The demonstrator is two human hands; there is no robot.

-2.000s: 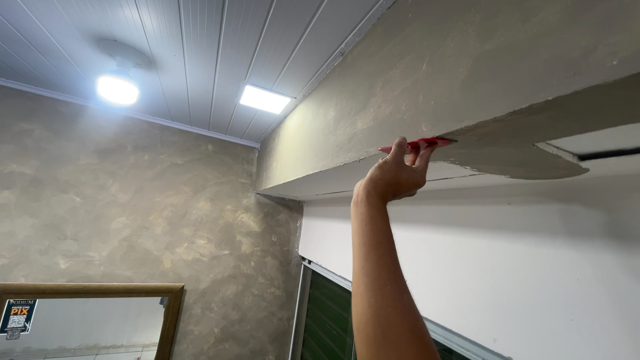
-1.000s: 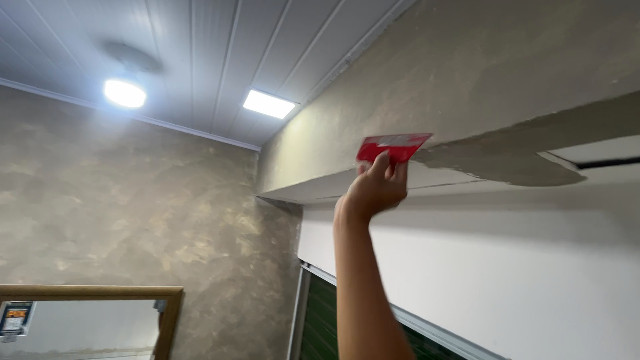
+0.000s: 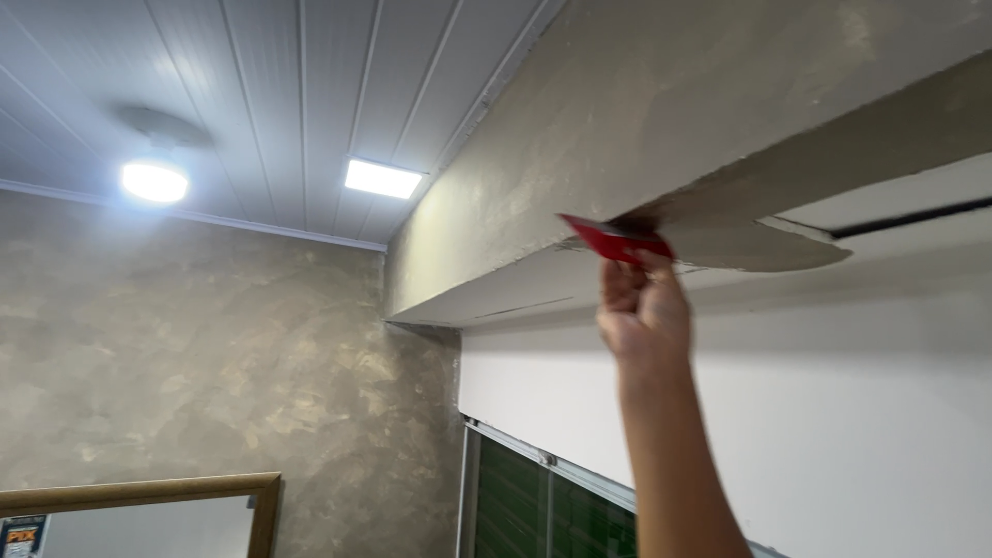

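Raised overhead, my right hand (image 3: 645, 314) grips a red plastic spreader (image 3: 620, 239), its fingers on the lower side. The spreader is tilted and lies at the lower edge of the beam (image 3: 535, 178); whether its edge touches the surface is hard to tell. Grey-brown plaster or coating (image 3: 744, 225) covers part of the beam's underside to the right of the spreader and ends in a rounded lobe. Further left the underside (image 3: 496, 298) is pale, with a thin dark line along it. My left hand is out of view.
A round lamp (image 3: 155, 181) and a square light panel (image 3: 383, 179) shine on the panelled ceiling (image 3: 263, 93). Below the beam are a white wall (image 3: 845, 403) and a metal-framed window (image 3: 542, 496). A wood-framed mirror (image 3: 267, 504) hangs on the mottled wall (image 3: 186, 349). A dark slot (image 3: 914, 218) runs along the underside.
The red spreader, seen nearly edge-on at first and then showing its flat face, is now tilted another way. My right hand has moved right and down since one second ago, still holding it.
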